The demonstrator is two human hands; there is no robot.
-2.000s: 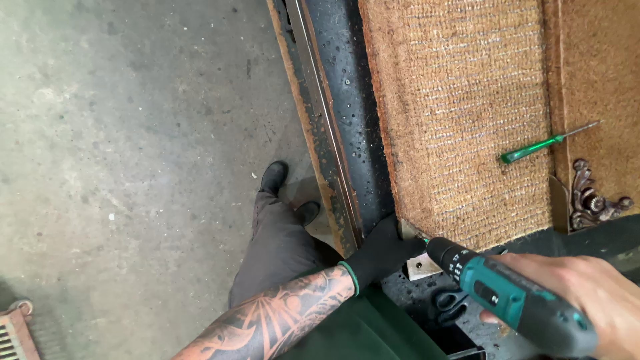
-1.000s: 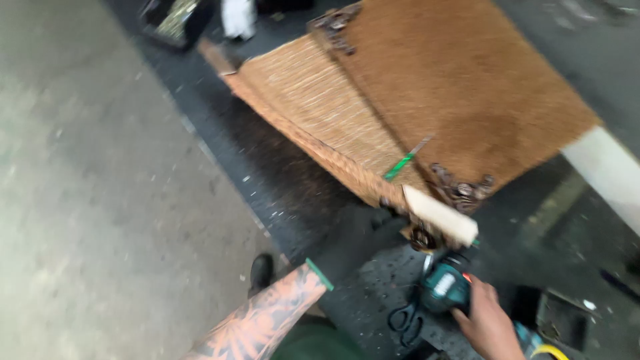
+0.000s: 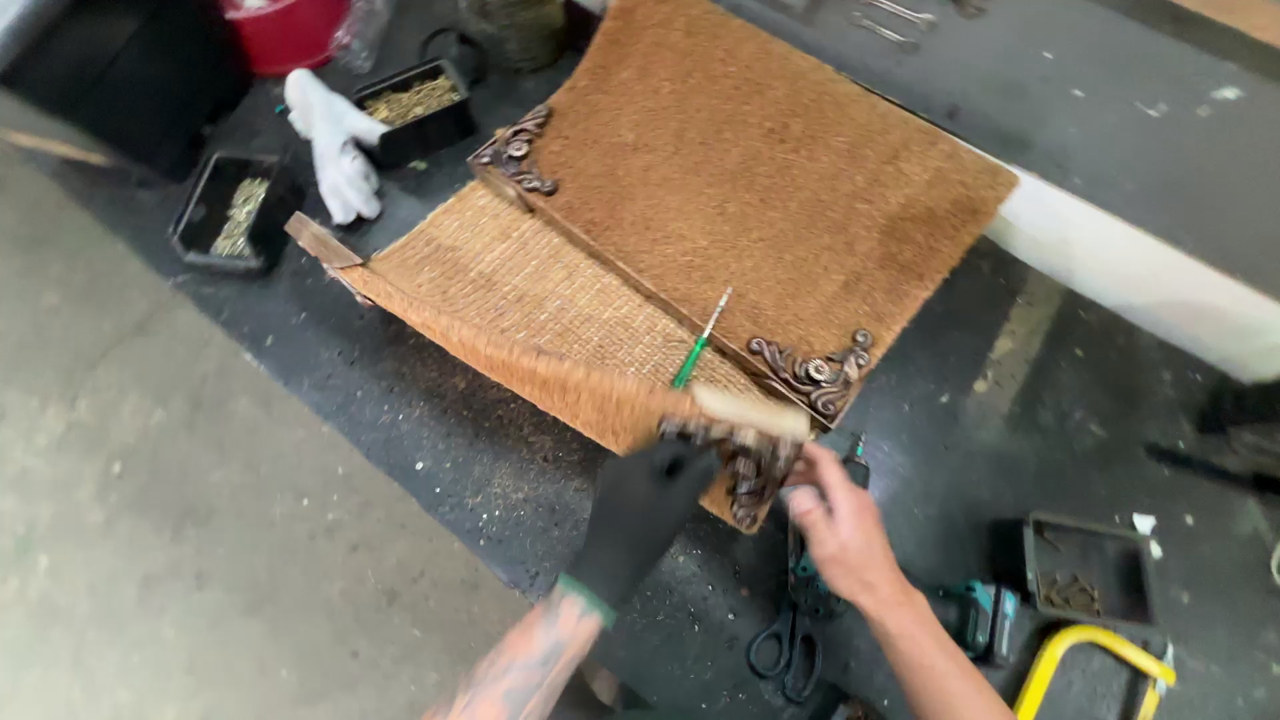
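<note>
My left hand, in a black glove, grips the near corner of a brown coir mat, whose edge is folded up, beside an ornate scroll corner piece. My bare right hand has its fingers at the other side of that corner, by a blurred pale block. A green-handled screwdriver lies on the mat. Another scroll corner sits at the mat's flat part, and one more at its far left. The cordless drill lies on the table, partly behind my right forearm.
Black scissors lie near my right forearm. A yellow-framed hacksaw and a black tray of small parts are at the right. Trays of screws and a white glove stand at the far left. Wrenches lie at the back.
The drill, in my right hand in both earlier frames, now lies on the table, and that hand is at the mat's corner. The near mat edge, flat two seconds ago, is folded up. The view has turned widely.
</note>
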